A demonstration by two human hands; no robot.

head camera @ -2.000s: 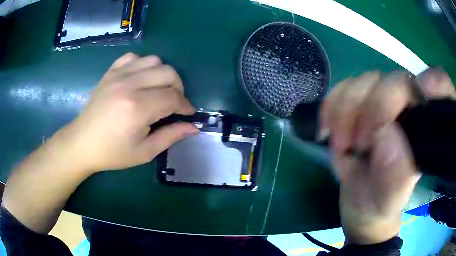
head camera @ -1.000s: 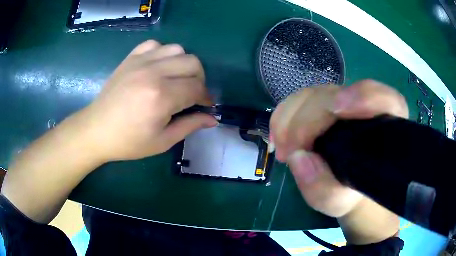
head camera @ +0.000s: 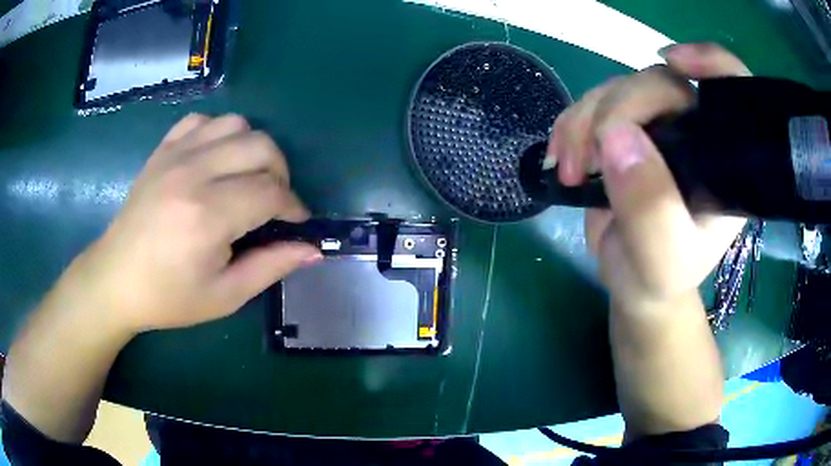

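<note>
A display unit [head camera: 351,305] lies silver back up on the green bench, its dark edge strip on the far side. My left hand [head camera: 214,218] pinches the left end of that strip between thumb and fingers. My right hand [head camera: 651,173] grips the black electric screwdriver [head camera: 738,150], its front end over the right part of the round screw tray [head camera: 456,136]. The bit tip cannot be made out. Dark screws are heaped on the tray's far side. An orange flex cable [head camera: 426,314] shows at the unit's right end.
Another display unit [head camera: 146,50] lies at the far left. A pile of thin strips [head camera: 732,273] lies at the right, beyond my right wrist. A white line [head camera: 547,27] crosses the far side. A black cord [head camera: 592,446] hangs at the near edge.
My right hand and the screwdriver have moved from the unit's right end to the screw tray. My left hand still holds the unit's strip. The view has shifted slightly.
</note>
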